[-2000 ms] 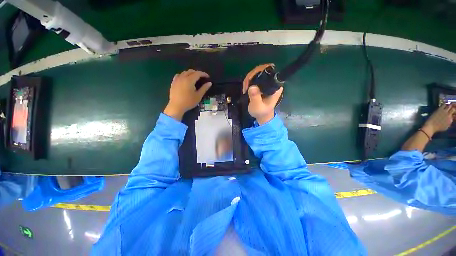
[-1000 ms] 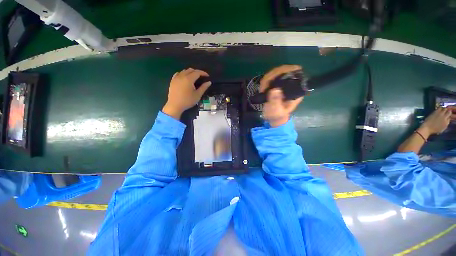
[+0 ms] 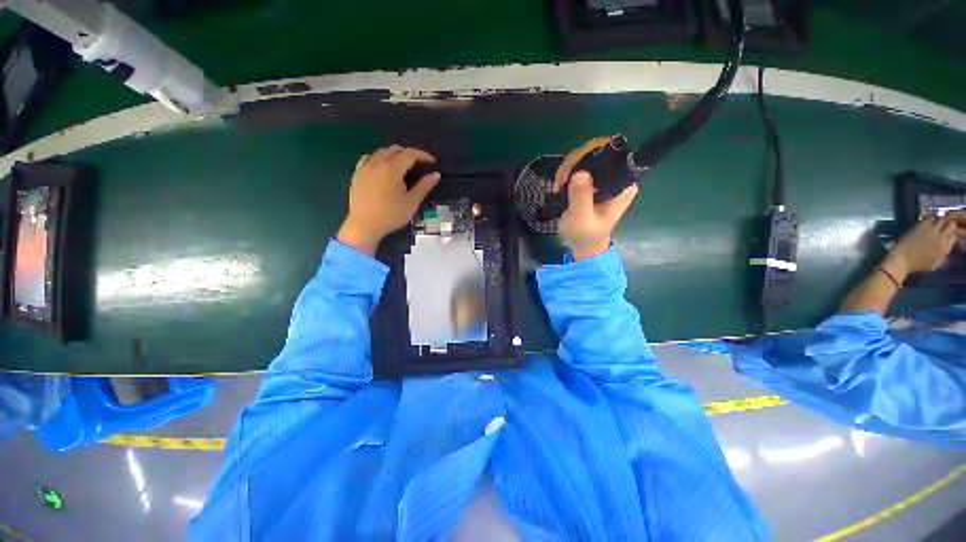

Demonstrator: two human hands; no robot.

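Note:
An opened tablet point(image 3: 446, 286) with a silver-white inside lies in a black carrier tray point(image 3: 391, 333) in front of me. A small circuit board with green and bright parts point(image 3: 450, 218) shows at its far end. My left hand point(image 3: 383, 198) rests at the tray's far left corner, thumb and fingers apart around the corner. My right hand point(image 3: 595, 212) holds a black electric screwdriver point(image 3: 606, 169), its front end over the round mesh-patterned screw dish point(image 3: 540, 191) right of the tray. The hand and tool partly cover the dish; the screwdriver's tip cannot be made out.
A black inline box point(image 3: 781, 259) with a white band lies right. Another tablet tray point(image 3: 72, 254) lies left. A person's hand point(image 3: 928, 246) works at a tray at the far right. Trays point(image 3: 625, 40) sit on the belt behind the white rail point(image 3: 487, 83). A white arm point(image 3: 148, 64) reaches in upper left.
My right hand with the screwdriver has moved right from the tray's far right corner to the screw dish. My left hand stays at the tray corner. Trays on the belt have shifted left.

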